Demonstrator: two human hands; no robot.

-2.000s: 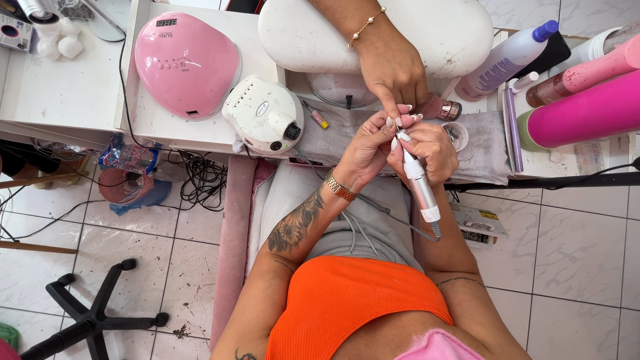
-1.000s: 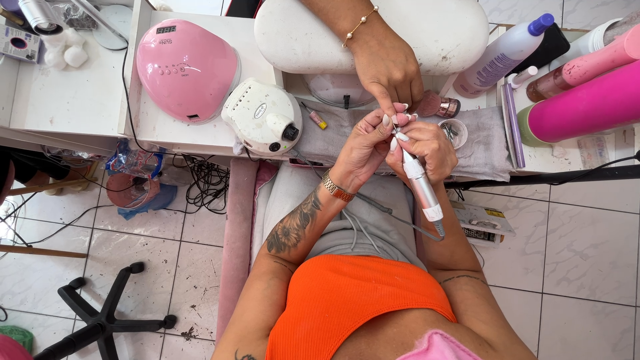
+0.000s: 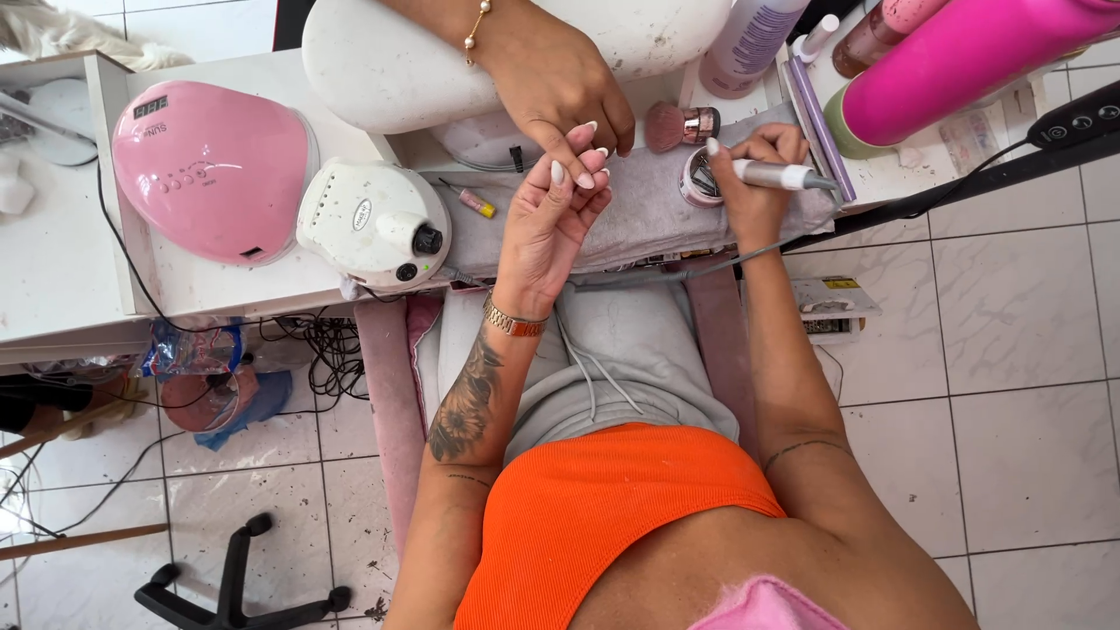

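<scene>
My left hand [image 3: 556, 214] lies palm up and holds the fingers of another person's hand [image 3: 560, 79], which reaches in from the top over a white armrest cushion [image 3: 376, 70]. My right hand [image 3: 757, 179] grips the handpiece of an electric nail drill [image 3: 770, 173] at a small round jar of metal bits [image 3: 703, 179]; the handpiece's tip is hidden by my fingers. A grey cord runs from the handpiece toward the white drill base unit [image 3: 376, 223]. A pink-bristled brush [image 3: 678, 127] lies just behind the jar on the grey towel [image 3: 630, 214].
A pink nail lamp [image 3: 214, 171] stands left of the drill unit. A small yellow-banded drill bit or tube [image 3: 477, 203] lies on the towel. At the right are a purple nail file [image 3: 822, 131], a clear bottle [image 3: 748, 44] and a magenta bottle [image 3: 954, 74]. Cables [image 3: 332, 350] hang below the desk.
My right hand has moved right with the drill handpiece, away from the other person's fingers to the jar. My left hand still holds those fingers.
</scene>
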